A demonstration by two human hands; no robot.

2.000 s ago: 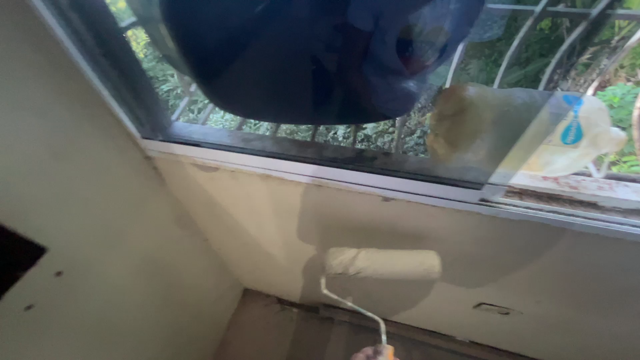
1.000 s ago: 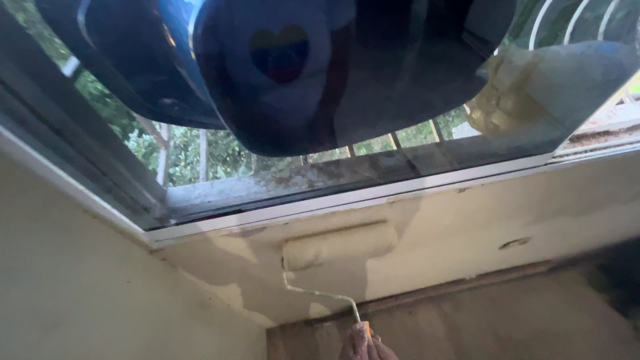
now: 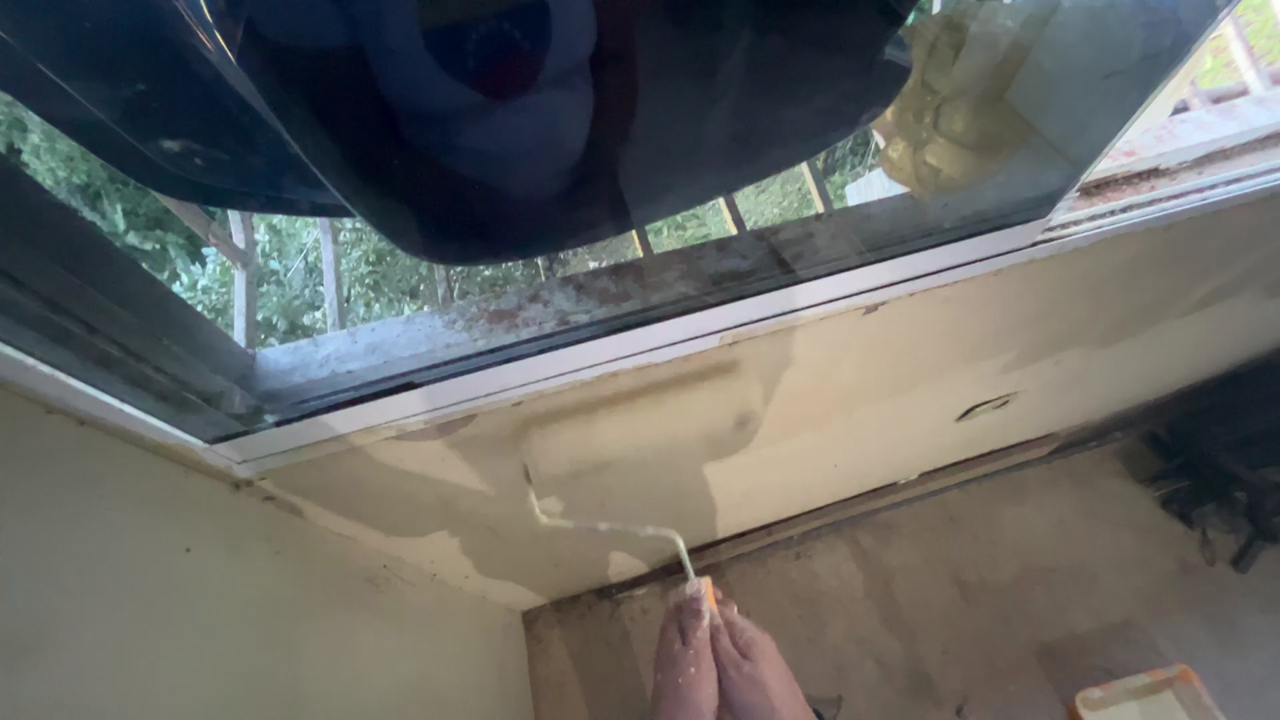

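Observation:
A paint roller [image 3: 640, 425] lies against the cream wall [image 3: 860, 400] just under the window frame, its wire arm running down to an orange handle. Both hands are together at the bottom centre, wrapped around that handle: my left hand [image 3: 685, 655] on the left side, my right hand [image 3: 755, 660] pressed beside it on the right. Pale paint specks mark the skin. Most of the handle is hidden by the fingers. The roller sleeve is pale and blends with the wall.
Above is a sliding window frame [image 3: 640, 345] with dark blue objects [image 3: 640, 120] and a yellowish plastic container [image 3: 950, 110] behind glass. A side wall [image 3: 250, 600] meets at left. On the floor [image 3: 900, 590] are an orange-rimmed paint tray [image 3: 1130, 690] and dark items [image 3: 1225, 470] at right.
The view has shifted closer to the left corner. Both hands now show on the handle, where two seconds ago only a few fingers showed. The roller remains against the wall below the window.

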